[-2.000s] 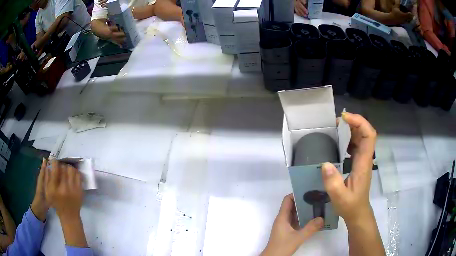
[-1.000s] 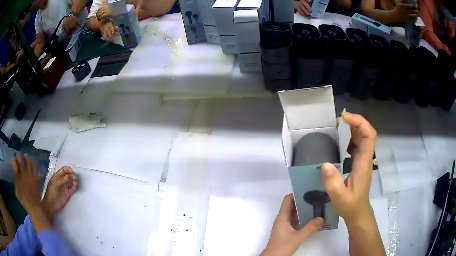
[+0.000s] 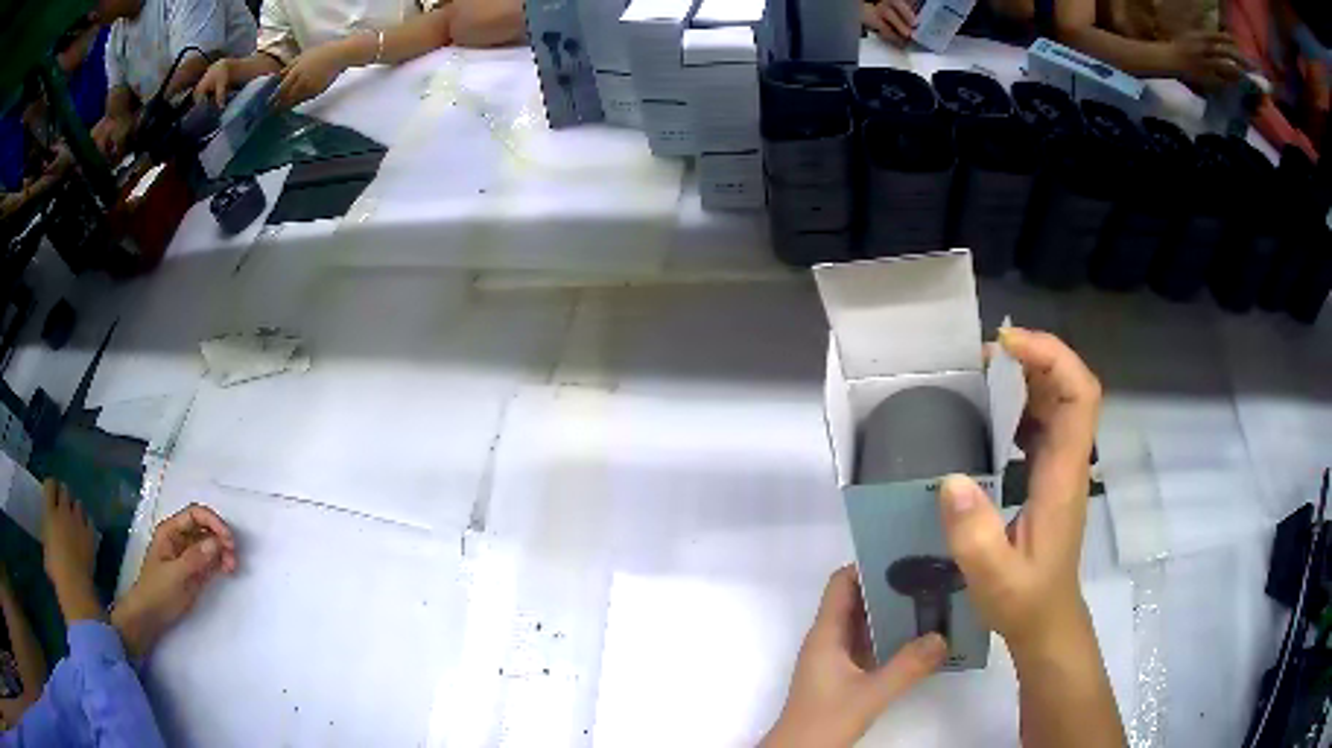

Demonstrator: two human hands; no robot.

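Observation:
A light blue and white retail box with a dark fan picture stands out at the right of centre, its white top flap open. The rounded grey top of a fan shows inside the open end. My left hand holds the box low on its left side, thumb on the front. My right hand holds the right side, thumb on the front edge and fingers by the side flap. Part of the fingers of both hands is hidden behind the box.
Dark cup-like housings stand in a row at the back right, next to stacked cartons. Another worker's hand rests at the left edge. A crumpled whitish piece lies on the white-covered table. Several people sit along the far side.
My hands and the box have not moved. The neighbour's hands at left have let go of a white piece and moved left. At the back left, a worker's hands and a box have moved left.

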